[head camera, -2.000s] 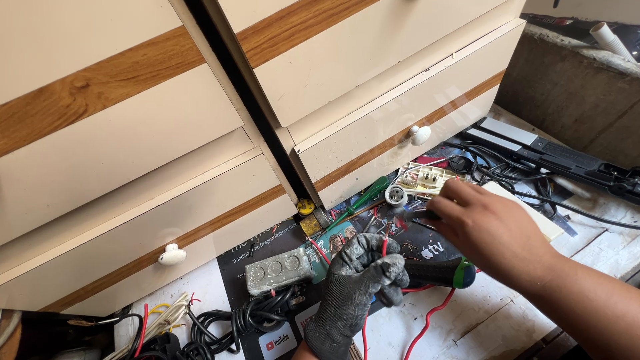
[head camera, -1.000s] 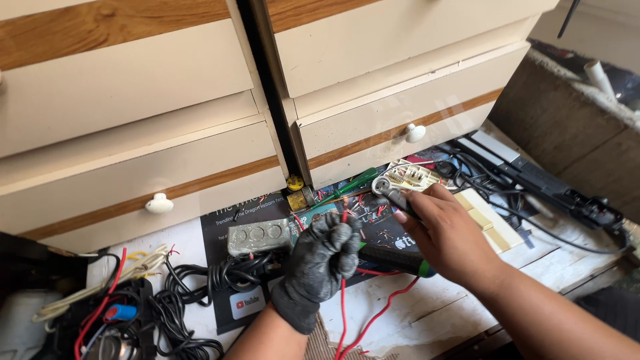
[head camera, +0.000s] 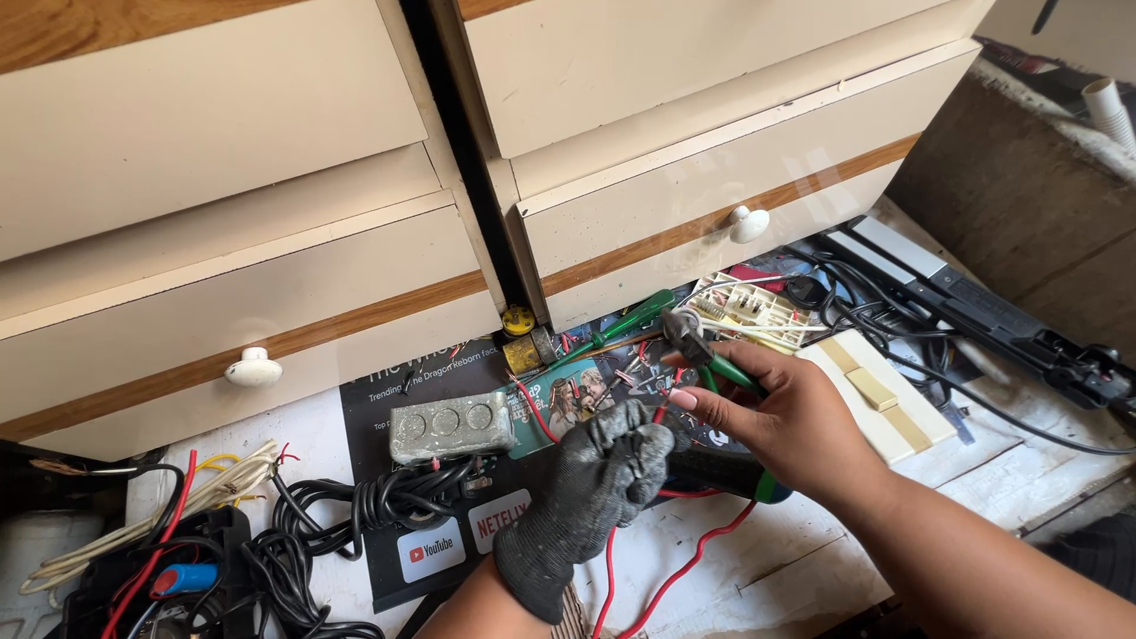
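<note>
My left hand (head camera: 603, 475), in a dark grey work glove, is closed around a red insulated wire (head camera: 690, 572) whose end sticks up between the fingers. My bare right hand (head camera: 763, 404) holds pliers with green handles (head camera: 688, 335), their dark head pointing up and left. Its thumb and a fingertip meet at the wire's end, just above the glove. Behind the hands lie a green-handled screwdriver (head camera: 635, 318), a yellow plug (head camera: 518, 320) and wire scraps. A grey metal junction box (head camera: 453, 428) sits left of the glove. A black tool handle with a green end (head camera: 774, 488) lies partly hidden beneath my hands.
Cream drawers with white knobs (head camera: 750, 224) stand behind. Coiled black cable (head camera: 364, 506) and a bundle of wires (head camera: 222, 484) lie at left. A cream switch plate (head camera: 874, 395), an opened cream plastic part (head camera: 754, 306) and a long black-and-silver device (head camera: 985, 311) lie at right, by a concrete ledge (head camera: 1021, 186).
The pliers' head has turned upward in my right hand, and that hand's thumb has come to the wire end. My left hand still grips the red wire.
</note>
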